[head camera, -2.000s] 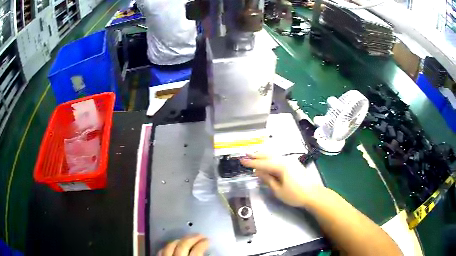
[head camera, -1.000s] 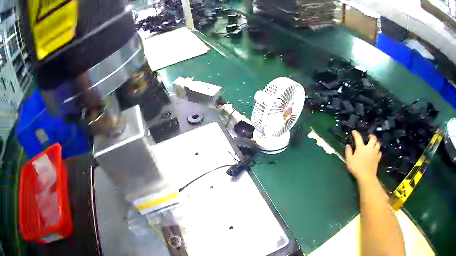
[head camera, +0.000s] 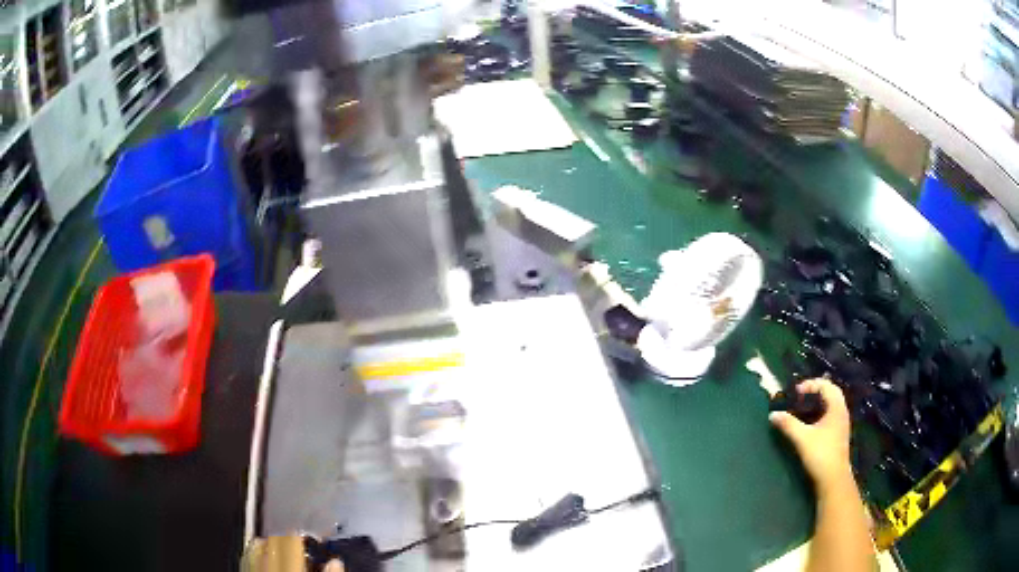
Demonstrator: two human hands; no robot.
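Observation:
My left hand (head camera: 279,554), cut off by the bottom edge, holds a black power adapter (head camera: 355,553). Its cord runs right across the plate to a bundled coil (head camera: 548,522). My right hand (head camera: 825,441) is at the right, at the near left side of the heap of black housing parts (head camera: 827,279), with a small black piece (head camera: 796,404) between thumb and fingers. The silver ultrasonic horn (head camera: 386,263), with a yellow strip, stands above the welding fixture (head camera: 430,425). The fixture is blurred; whether anything sits in it is unclear.
A white desk fan (head camera: 710,302) stands between the base plate (head camera: 548,413) and the heap. A red basket (head camera: 140,358) with clear bags and a blue bin (head camera: 173,201) are at the left. Hazard tape (head camera: 939,480) borders the heap.
My right hand has come back from the heap towards me with a black piece. My left hand has come into view at the bottom with an adapter. The coiled cord has moved onto the plate.

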